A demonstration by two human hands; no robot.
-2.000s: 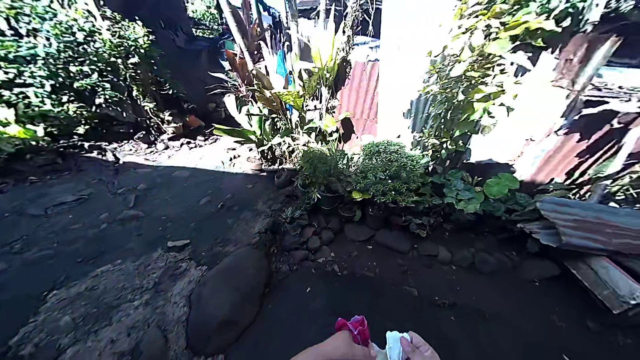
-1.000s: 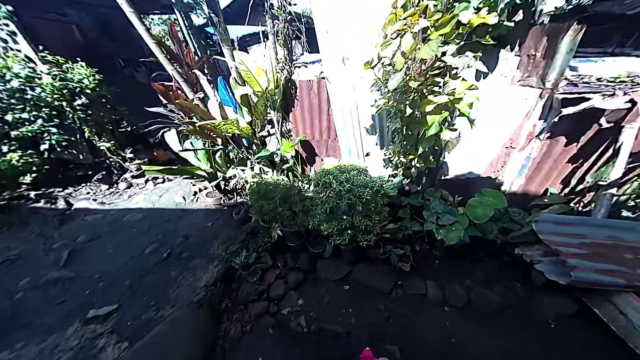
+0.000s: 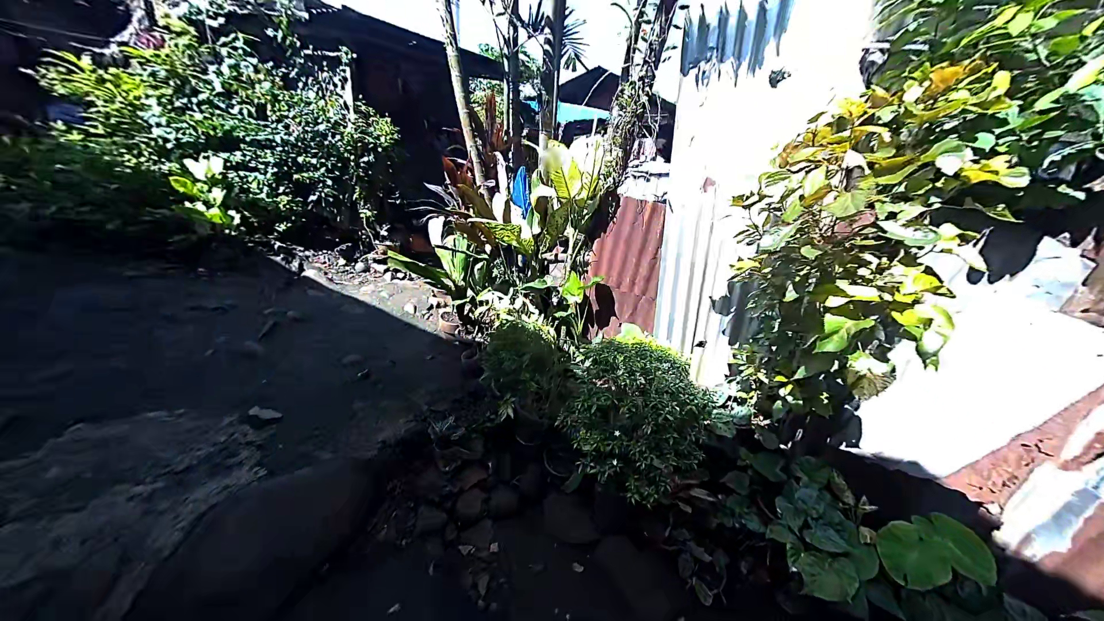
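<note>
Neither my left hand nor my right hand shows in the head view, so what they hold is hidden. Ahead, a rounded green bush (image 3: 638,414) grows behind a row of dark stones (image 3: 483,504). Tall broad-leaved plants (image 3: 483,233) stand behind it to the left, with something blue (image 3: 520,191) among their leaves. A leafy climbing plant (image 3: 854,233) hangs at the right, over sunlit metal sheeting.
A rusty corrugated metal sheet (image 3: 630,259) and a bright upright one (image 3: 690,285) stand behind the bushes. Shaded, uneven ground (image 3: 216,362) spreads left, with a large boulder (image 3: 259,543) low in view. Large round leaves (image 3: 936,552) grow at lower right.
Both hands, seen earlier at the bottom edge with a dark pink thing and a white thing, are out of view now. The view has tilted up and shifted.
</note>
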